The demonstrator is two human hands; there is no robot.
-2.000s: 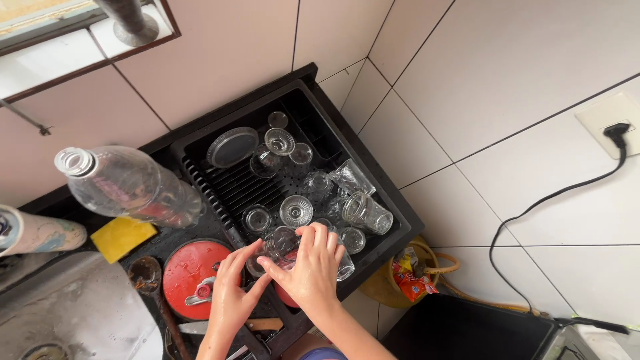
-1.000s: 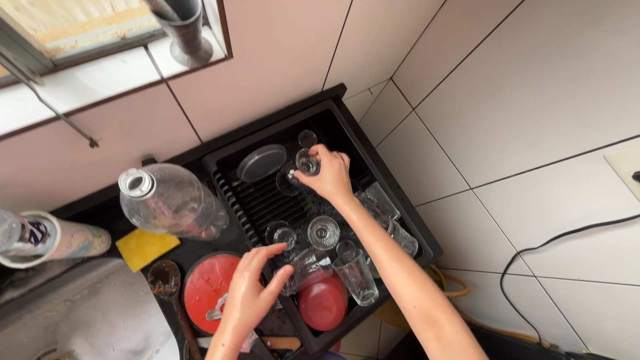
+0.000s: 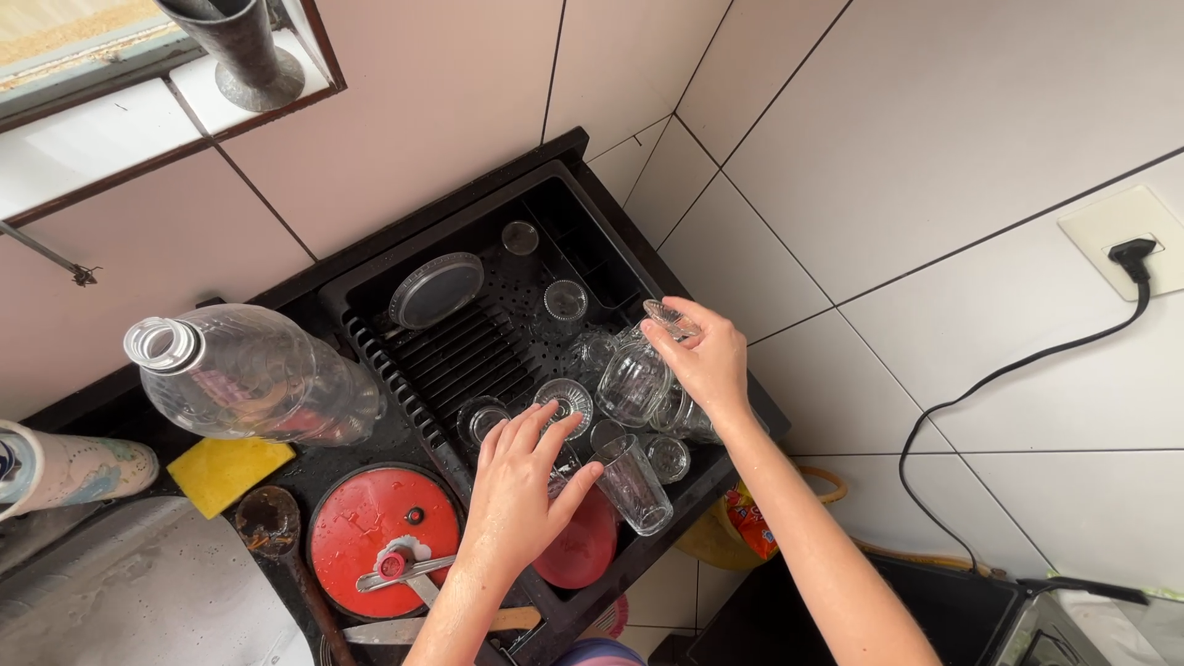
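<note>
My right hand (image 3: 708,356) grips a clear glass goblet (image 3: 636,381) by its round foot, the bowl tilted down to the left over the right side of the black dish rack (image 3: 578,176). My left hand (image 3: 532,476), fingers spread, hovers over the rack's near part, close to a ridged small glass (image 3: 564,405) and a clear tumbler (image 3: 634,486) lying on its side. A red bowl (image 3: 581,546) sits below the left hand. More glassware stands beyond, including a small upturned glass (image 3: 565,301) and an oval clear dish (image 3: 437,290) leaning in the slots.
A large clear plastic bottle (image 3: 254,375), a yellow sponge (image 3: 227,472), a red pan lid (image 3: 379,546), a wooden spoon (image 3: 296,573) and a knife (image 3: 398,632) lie left of the rack. The metal sink (image 3: 148,592) is at lower left. Tiled walls bound the rack.
My right hand has moved from the rack's far part toward its right side, with a glass in its fingers. Two seconds ago both hands were together at the near edge of the rack.
</note>
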